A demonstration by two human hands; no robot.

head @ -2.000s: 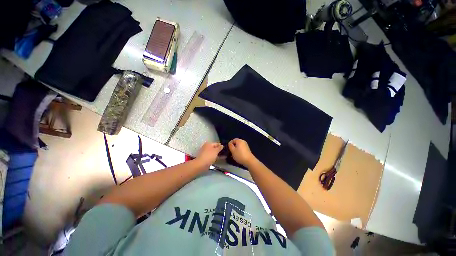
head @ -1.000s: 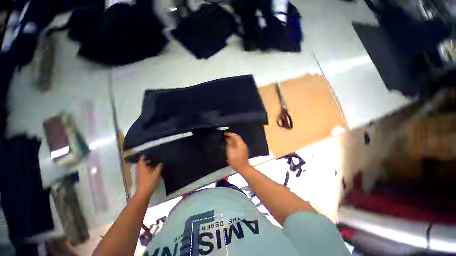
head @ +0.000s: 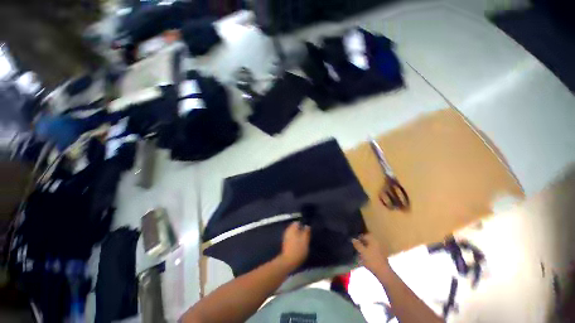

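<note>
Two black cloth panels lie overlapping on the table in front of me. The upper panel [head: 284, 183] lies farther away, and a pale curved gap separates part of it from the nearer panel [head: 258, 251]. My left hand [head: 295, 245] pinches dark cloth near the middle of the nearer panel. My right hand [head: 371, 250] pinches that panel at its right near corner. Blur hides the exact fingertip contact. Tailor's shears [head: 389, 178] with dark red-brown handles lie on brown paper [head: 441, 170], right of the panels, touched by neither hand.
At left are a pale box [head: 156, 233], a mottled bar weight [head: 151, 293] and a black cloth stack [head: 117, 271]. A second bar [head: 145, 163] lies farther back. Black bundles [head: 359, 66] with white bands stand across the far side. Dark scraps [head: 463, 258] lie beyond the table's near edge.
The view has swung rightward and shifted. My left hand has moved from the panel's left end to its middle. My right hand has moved to the right corner.
</note>
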